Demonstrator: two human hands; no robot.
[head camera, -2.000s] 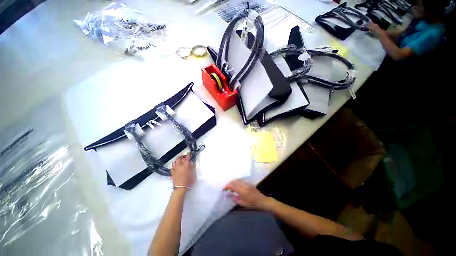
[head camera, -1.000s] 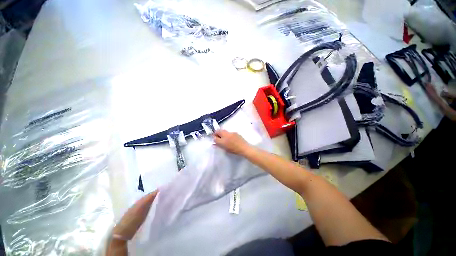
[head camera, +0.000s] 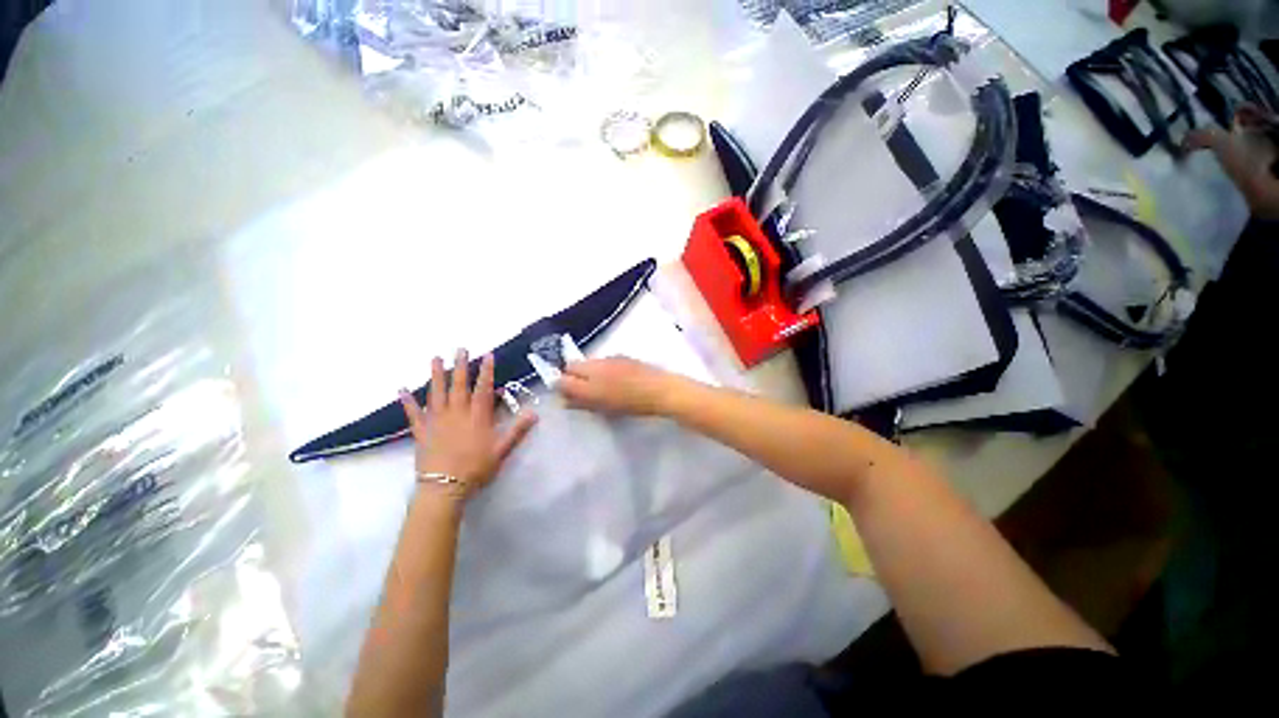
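Observation:
A tote handbag (head camera: 613, 306) lies flat on white tissue paper (head camera: 333, 267); its black top edge shows. A tissue sheet (head camera: 561, 526) covers its body and most of its handles. My left hand (head camera: 460, 428) lies flat with fingers spread on the sheet's edge and the black top edge. My right hand (head camera: 606, 386) is at the sheet's edge beside a wrapped handle base, fingertips together; what they pinch is unclear. A small barcode label (head camera: 659, 578) shows near the lower part of the sheet.
A red tape dispenser (head camera: 749, 288) stands right of the bag, beside a pile of tote handbags (head camera: 898, 330). Tape rolls (head camera: 679, 133) and crumpled polybags (head camera: 449, 63) lie beyond. Printed polybags (head camera: 126, 533) lie at left. Another person's hand (head camera: 1246, 161) is at upper right.
The tissue sheet now covers the bag's body and handles. My left hand has moved from the sheet's lower corner up onto the bag's top edge. My right hand has shifted slightly left.

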